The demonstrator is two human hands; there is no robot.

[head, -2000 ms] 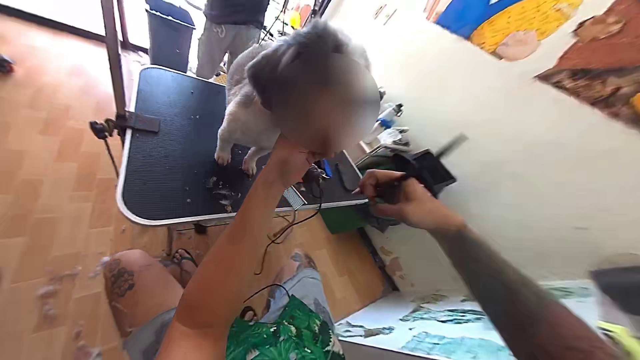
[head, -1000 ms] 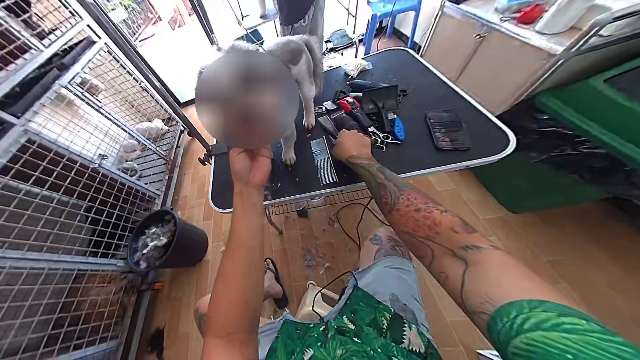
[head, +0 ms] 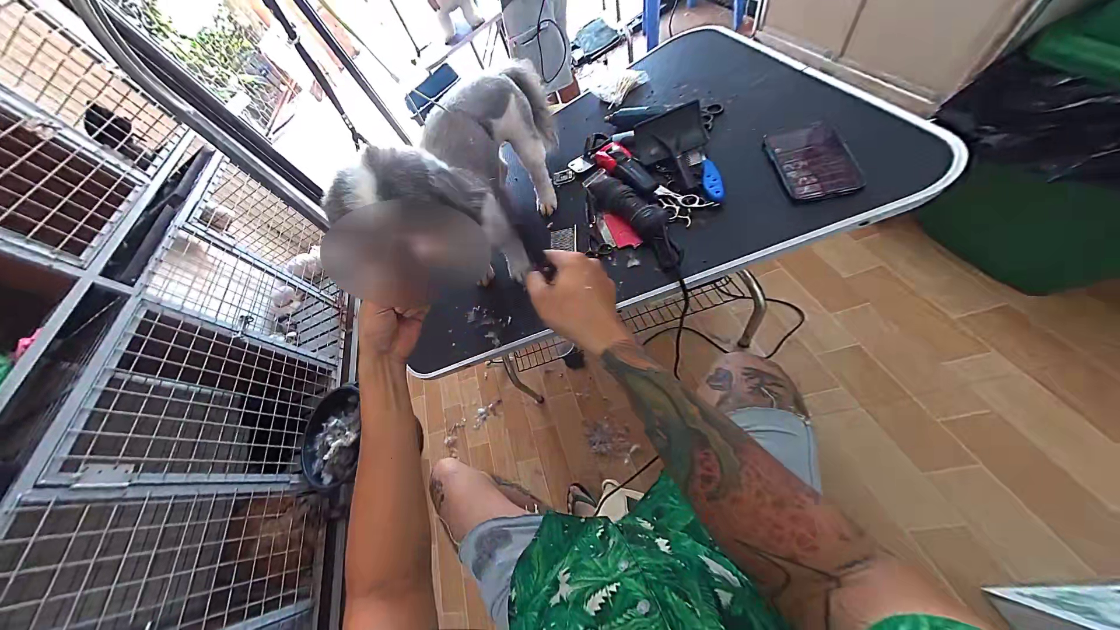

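A grey and white dog (head: 472, 131) stands on a black grooming table (head: 744, 96), its face blurred. My left hand (head: 391, 328) is under its head at the chin, fingers curled against it. My right hand (head: 573, 293) grips a dark grooming tool (head: 529, 219), upright beside the dog's front leg; its kind is unclear. Right of the dog lie black clippers (head: 626, 203) with a cord, red and black clippers (head: 623, 164), scissors (head: 684, 203), a blue-handled brush (head: 711, 179) and a metal comb (head: 563, 238). A dark flat case (head: 814, 161) lies farther right.
Wire cages (head: 197, 385) line the left side, with animals inside. A black bin (head: 331, 437) with hair clippings stands beside them. A green bin (head: 1006, 210) is at the right. Cords hang under the table, and another person's legs (head: 535, 39) are behind it.
The view has swung strongly. My right hand, off to the right of the dog two seconds ago, is now beside its front leg with the dark tool. My left hand stays under its head.
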